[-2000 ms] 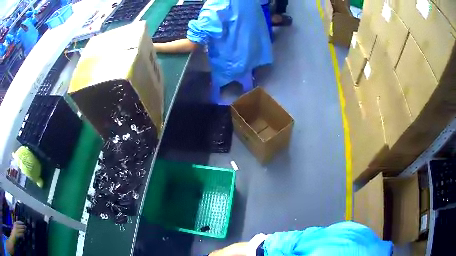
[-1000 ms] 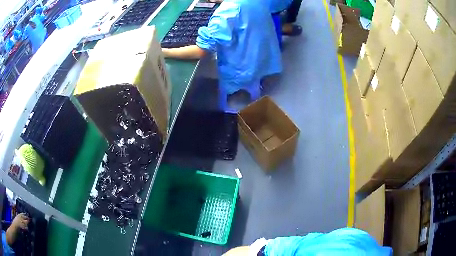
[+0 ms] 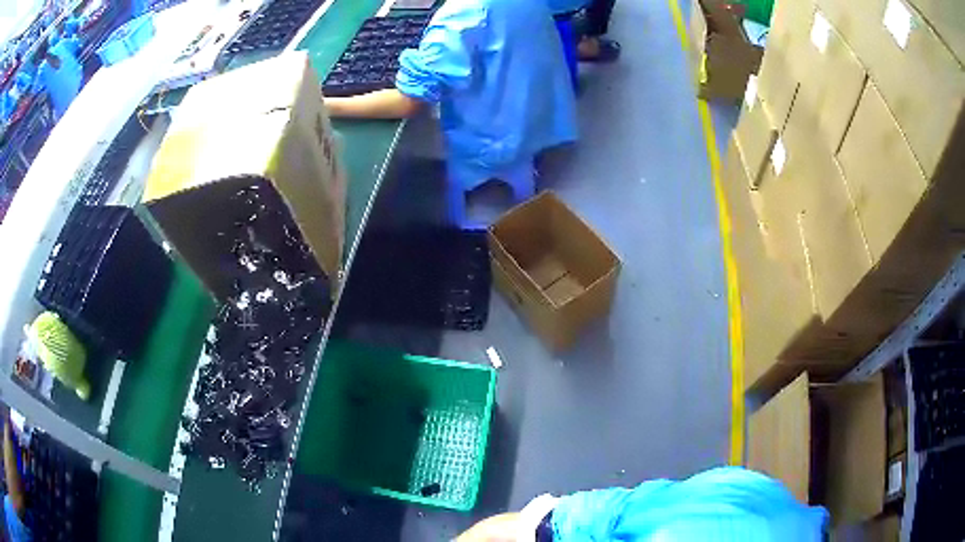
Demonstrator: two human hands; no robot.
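Loose black binder clips point(image 3: 254, 371) with shiny wire handles lie heaped on the dark green bench top. They spill from a large open cardboard carton point(image 3: 228, 132) tipped on its side. My right arm in a blue sleeve comes in at the bottom edge; only the wrist and a bit of my right hand point(image 3: 492, 528) show, cut off by the frame, well to the right of the heap. Its fingers and anything in them are hidden. My left hand is not in view.
A green plastic crate point(image 3: 450, 434) and an empty cardboard box point(image 3: 556, 270) stand on the floor. A person in a blue smock point(image 3: 492, 90) is ahead. Stacked cartons point(image 3: 836, 191) stand right. Black trays point(image 3: 106, 265) and a yellow-green mesh item point(image 3: 61, 353) are left.
The whole view has shifted slightly since a second ago. The other worker's hand at the lower left no longer shows. My right arm stays at the bottom edge.
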